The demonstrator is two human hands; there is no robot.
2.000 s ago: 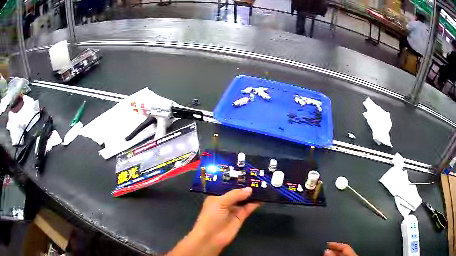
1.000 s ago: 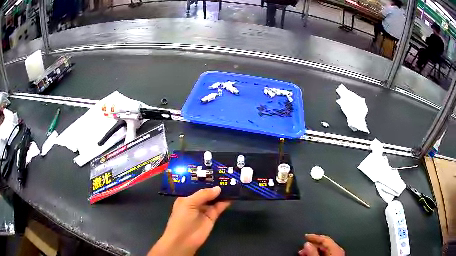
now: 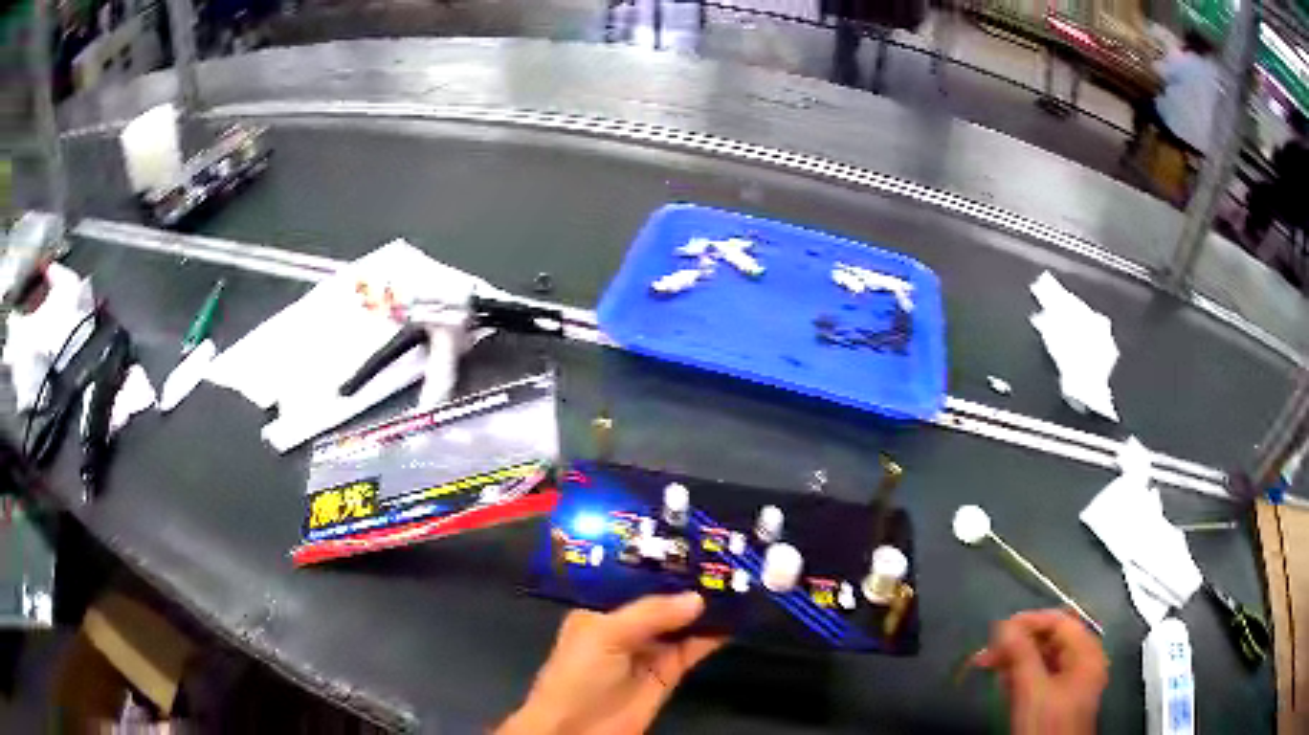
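Observation:
My left hand (image 3: pixel 625 663) grips the dark display panel (image 3: pixel 732 553) by its near edge, thumb on top. The panel has a lit blue-white LED at its left, several white bulbs and brass standoffs. My right hand (image 3: pixel 1045 672) is right of the panel, fingers curled together; a small thin thing seems to show at the fingertips, but blur hides what it is. The clear printed cover (image 3: pixel 431 467) leans at the panel's left end. The brush (image 3: pixel 1048 577) lies by the white disc (image 3: pixel 972 524) on the bench.
A blue parts tray (image 3: pixel 775 385) with white bulbs and dark pieces lies behind the panel. A glue gun (image 3: pixel 442 345) rests on white paper (image 3: pixel 273 359) at left. Crumpled wipes (image 3: pixel 1141 531), pliers (image 3: pixel 1242 628) and a white power strip (image 3: pixel 1167 675) are at right. A person (image 3: pixel 1189 94) sits in the background.
My right hand has risen from the bottom edge and come further into view, fingers curled. The panel is still in my left hand, slightly more tilted. The camera view has shifted.

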